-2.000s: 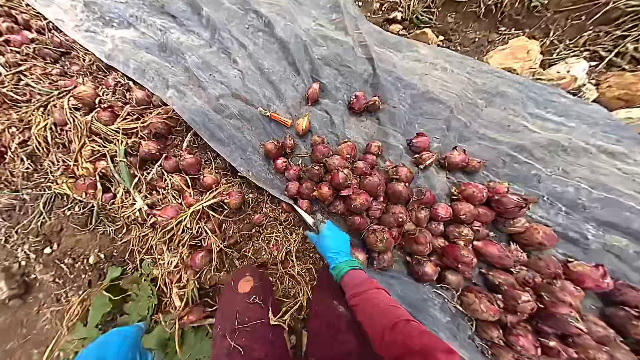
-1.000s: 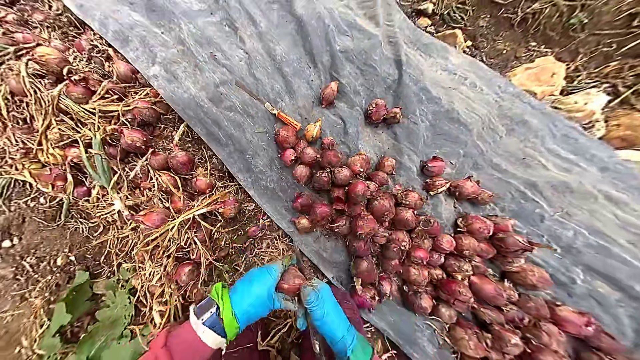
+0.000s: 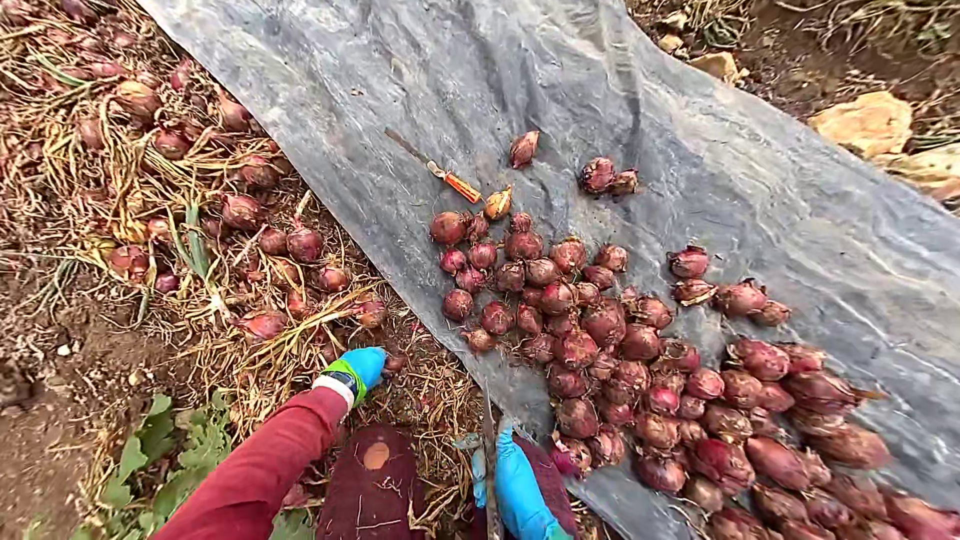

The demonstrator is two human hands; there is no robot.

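Observation:
My left hand (image 3: 364, 367), in a blue glove with a green band at the wrist, reaches down over the dry stalks and touches a red onion (image 3: 393, 364). My right hand (image 3: 517, 480), also blue-gloved, is at the bottom centre near my knee, holding a knife (image 3: 490, 450) whose blade points up the view. Right of it, a large pile of trimmed red onions (image 3: 600, 322) lies on a grey plastic sheet (image 3: 360, 127). Another knife with an orange handle (image 3: 462, 187) rests on the sheet above the pile, beside a yellowish onion (image 3: 498, 203).
Untrimmed onions with dry leaves (image 3: 262, 324) cover the soil at left. Green leafy weeds (image 3: 180, 450) grow at lower left. Pale rocks (image 3: 866, 124) lie beyond the sheet at upper right. My knees (image 3: 375, 480) are at the bottom.
One second ago both hands were together at an onion; now my left hand has moved away up and left to the onions on the ground, and that onion is no longer between them.

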